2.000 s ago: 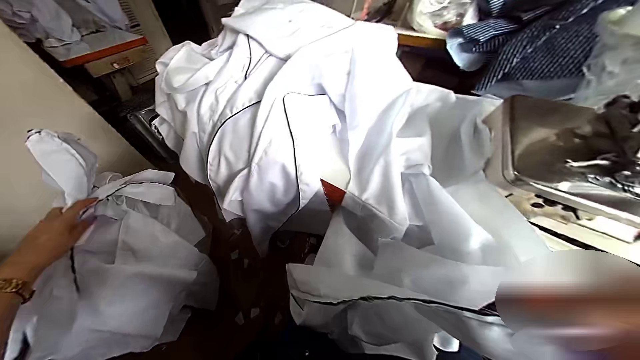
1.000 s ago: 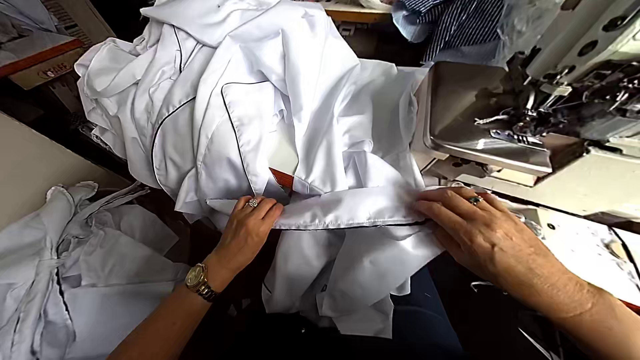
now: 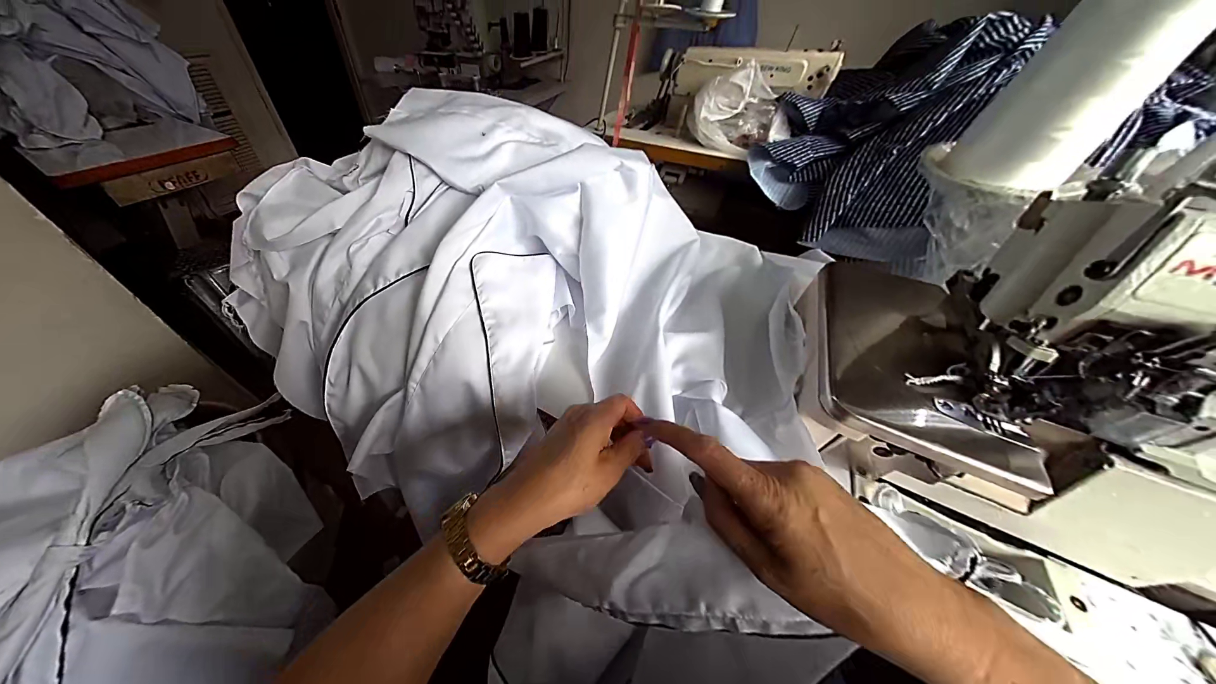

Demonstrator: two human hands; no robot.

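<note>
My left hand (image 3: pixel 575 456), with a gold wristwatch (image 3: pixel 467 540) on its wrist, has its thumb and fingers pinched together; whether anything is between them is too small to tell. The index fingertip of my right hand (image 3: pixel 760 503) meets the fingertips of the left. Below both hands lies a white fabric piece with a dark piped edge (image 3: pixel 684 579). Beyond them spreads a large heap of white garments with dark piping (image 3: pixel 513 228).
An industrial sewing machine (image 3: pixel 1121 313) with a metal plate (image 3: pixel 893 361) stands at the right. More white fabric (image 3: pixel 190 541) hangs at the lower left. Behind are striped dark cloth (image 3: pixel 874 142), another sewing machine (image 3: pixel 750 71) and a plastic bag (image 3: pixel 736 114).
My hands were apart on the white piece's piped edge one second ago; now their fingertips meet above it. Earlier still, my left hand was at the fabric on the left.
</note>
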